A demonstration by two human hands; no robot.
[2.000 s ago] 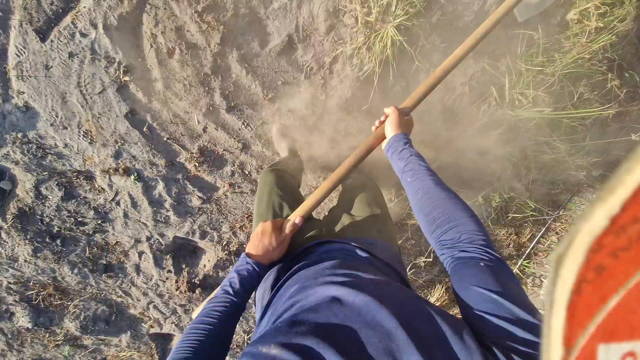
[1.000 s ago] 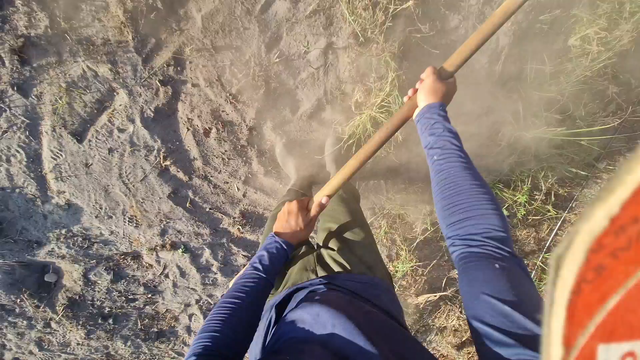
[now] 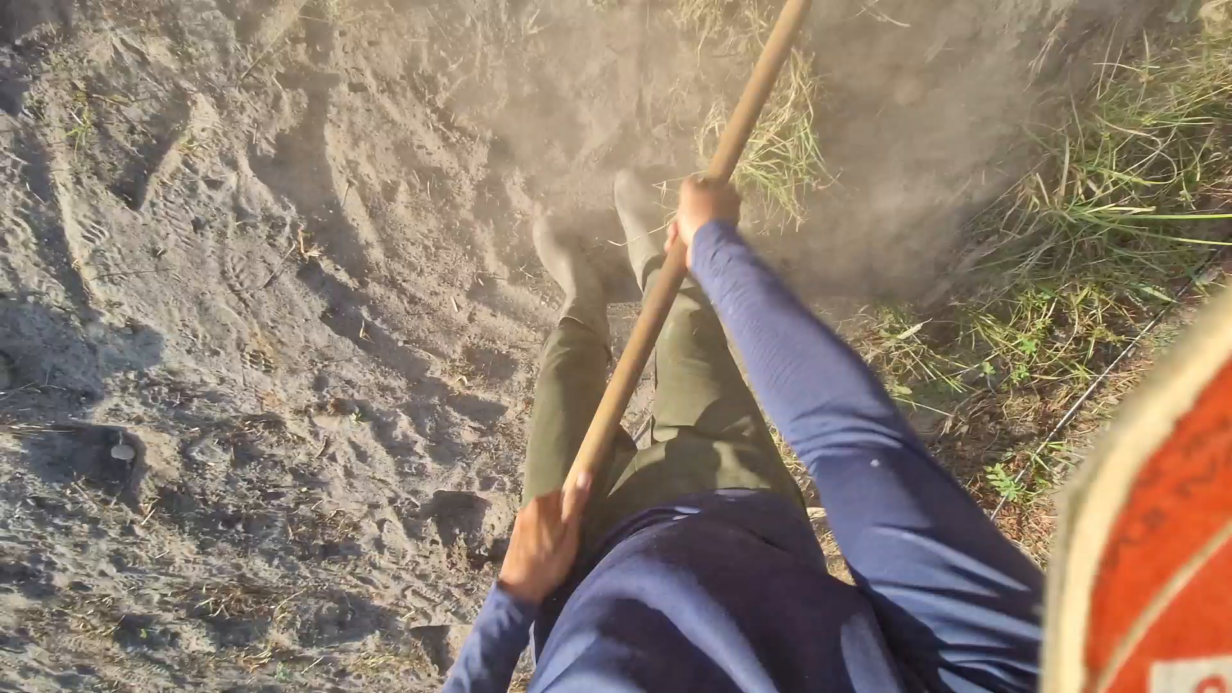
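A long wooden tool handle (image 3: 643, 337) runs from my hip up past the top edge of the view, where its far end is out of sight. My left hand (image 3: 544, 539) grips it near the low end, by my left thigh, with the thumb lying along the wood. Farther up, my right hand (image 3: 705, 210) is closed around the shaft, above my right shin. Pale dust hangs in the air about the upper part of the handle.
Dry, trodden sandy soil (image 3: 241, 337) with footprints lies to the left. Tufts of grass (image 3: 1107, 212) grow at the right, beside a thin dark line (image 3: 1068, 409) on the ground. My boots (image 3: 635, 217) stand in dust. An orange, pale-rimmed object (image 3: 1165, 539) covers the lower right corner.
The handle has become steeper in view, and its pale tool head, partly seen two seconds ago at the top right, is out of frame. Both hands still hold the handle.
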